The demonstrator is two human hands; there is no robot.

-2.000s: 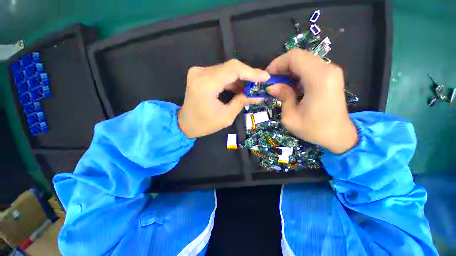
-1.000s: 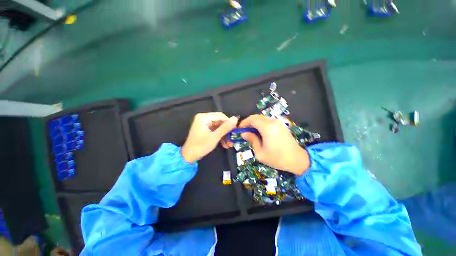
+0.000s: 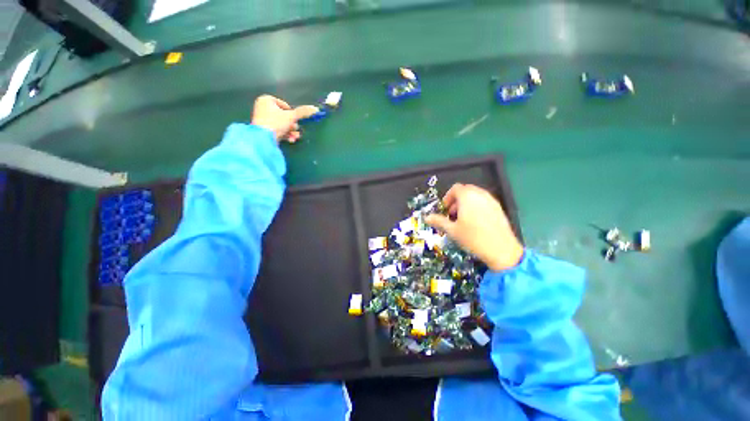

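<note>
My left hand [image 3: 281, 120] reaches to the far green surface. Its extended forefinger is at the near left edge of a blue housing [image 3: 319, 113] with a white battery [image 3: 333, 99] hanging out; whether it grips the housing is unclear. My right hand [image 3: 477, 224] is over the upper part of the circuit board pile [image 3: 423, 284] in the right compartment, thumb and forefinger apart at the boards. No board is clearly seen held in it. White batteries with yellow-orange ends show among the boards. One battery [image 3: 355, 303] lies at the divider, left of the pile.
More part-assembled units [image 3: 404, 87] stand in a row to the right on the green surface. The black divided tray [image 3: 354, 247] has raised rims. Empty blue housings [image 3: 126, 230] are grouped at left. Set-aside boards [image 3: 618, 244] lie right of the tray. A blue sleeve [image 3: 734, 267] shows at the right edge.
My hands were together on a blue housing over the tray; now they are apart. My left has moved forward and left to the far surface. My right is at the pile. The view has shifted.
</note>
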